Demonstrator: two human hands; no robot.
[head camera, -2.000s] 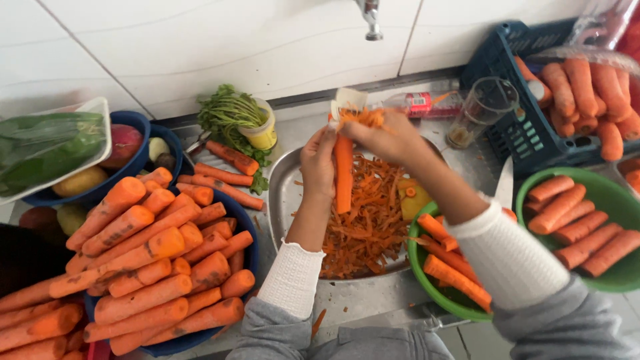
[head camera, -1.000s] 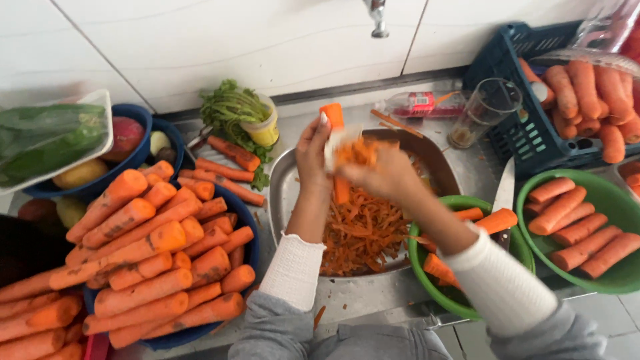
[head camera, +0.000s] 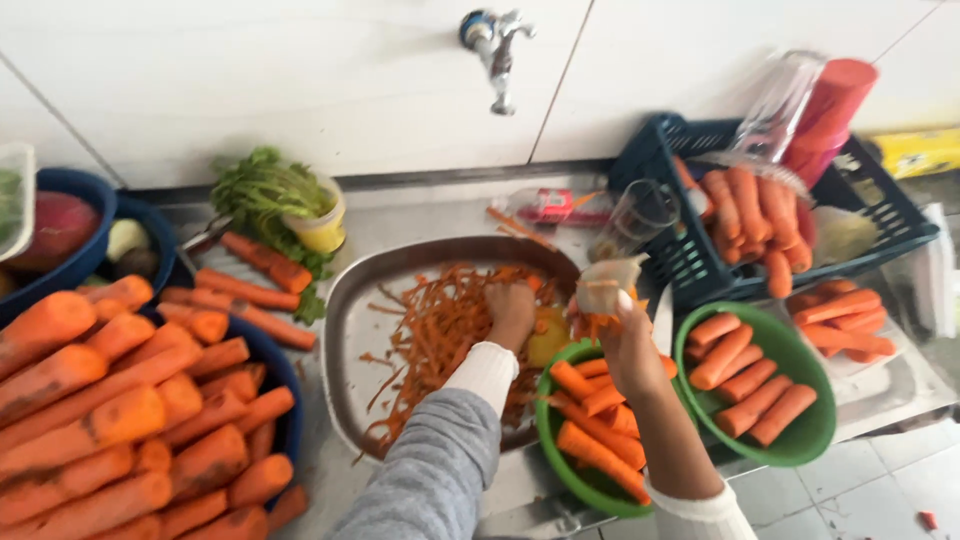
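Note:
My left hand reaches down into the metal sink basin, among a heap of orange carrot peelings; its fingers are hidden, so I cannot tell what they grip. Above the basin's right rim, my right hand holds a pale peeler with shreds of peel hanging from it. Beneath that hand stands a green bowl of peeled carrots. Something yellow lies in the basin beside my left hand.
Unpeeled carrots overfill a blue bowl at left. Leafy greens and a yellow tub stand behind. A knife, a clear glass, another green bowl and a blue crate are at right, below the faucet.
My left hand, which held a carrot upright, is now down in the peelings. My right hand has moved right with the peeler, off that carrot. The view has shifted right.

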